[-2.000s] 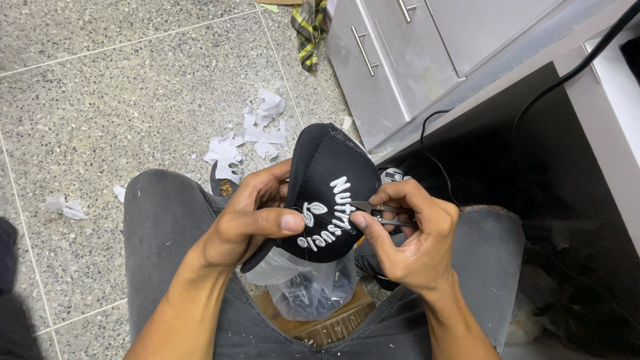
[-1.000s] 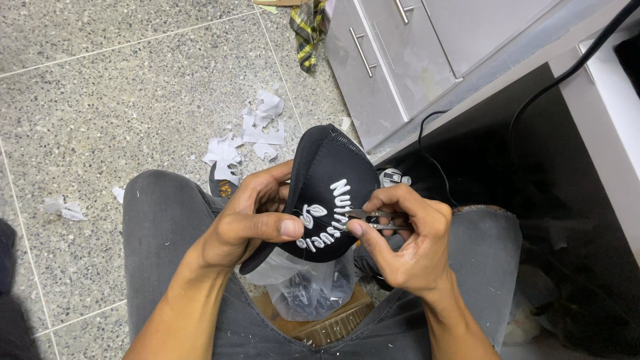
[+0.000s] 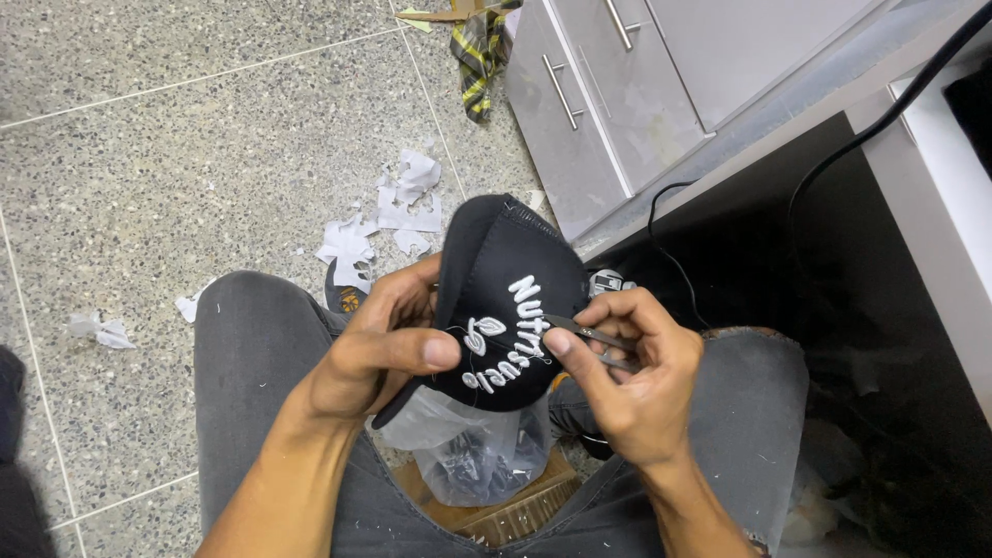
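A black cap [image 3: 496,256] with raised white embroidered lettering and a leaf design is held over the lap. My left hand [image 3: 387,341] grips it at the brim side, thumb on the front near the leaves, other fingers hidden behind. My right hand [image 3: 635,372] holds small metal thread snips [image 3: 597,335], their tip against the lettering and the right thumb beside it. Whether the blades are apart at the tip is hard to tell. Loose threads hang near the leaves and the lower letters.
Below the cap, a clear plastic bag [image 3: 484,457] stands over a cardboard box [image 3: 519,515] between the knees. Torn white backing scraps [image 3: 349,244] lie on the speckled floor. Grey drawers [image 3: 573,101] and a black cable [image 3: 845,147] are at the right, a yellow-black checked cloth [image 3: 474,66] beyond.
My right hand and the snips have shifted slightly along the lettering. The cap stays in my left hand in nearly the same position.
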